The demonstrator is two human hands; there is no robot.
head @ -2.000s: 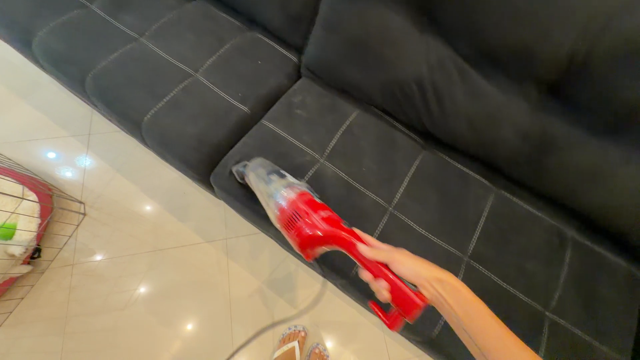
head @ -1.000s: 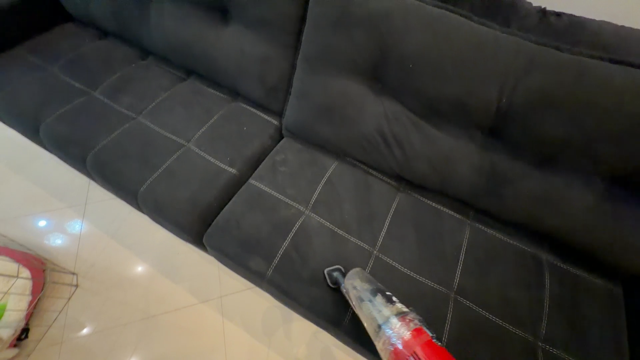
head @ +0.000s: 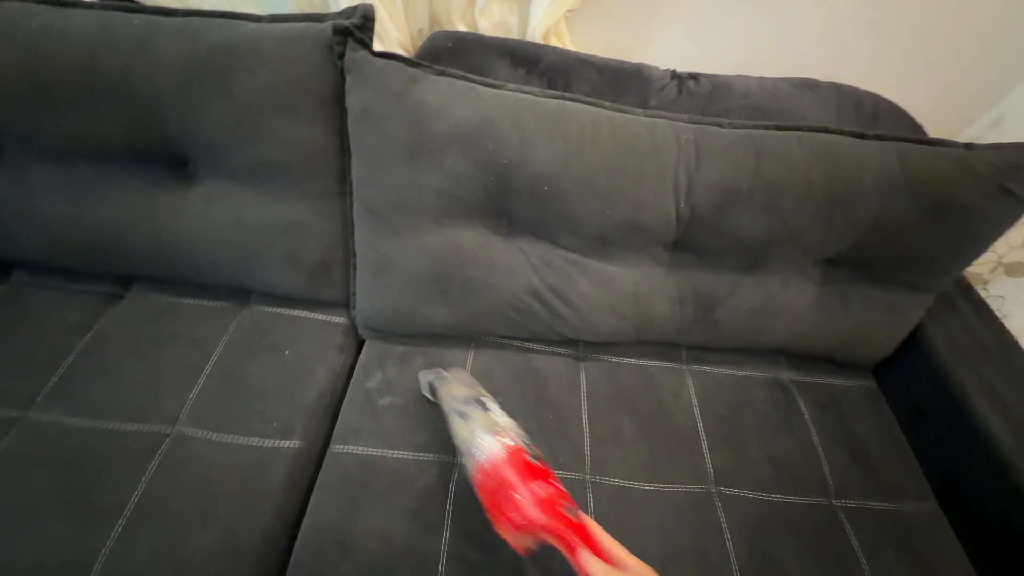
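A red handheld vacuum cleaner (head: pixel 520 488) with a clear front chamber reaches up from the bottom edge, blurred by motion. Its nozzle (head: pixel 436 384) is over the back left part of the right seat cushion (head: pixel 656 432), close to some pale marks on the dark fabric. At the bottom edge, part of my right hand (head: pixel 616 552) shows at the red handle and holds it; most of the fingers are hidden or cut off. My left hand is out of view.
Two large dark back cushions (head: pixel 600 224) stand behind the seats, and a gap separates the left seat cushion (head: pixel 224 496) from the right one. A dark armrest (head: pixel 960 424) borders the right side. Pale curtain fabric (head: pixel 480 20) hangs behind the sofa.
The view has swung up toward the sofa's back. The nozzle was near the seat's front edge and is now close to the back cushion.
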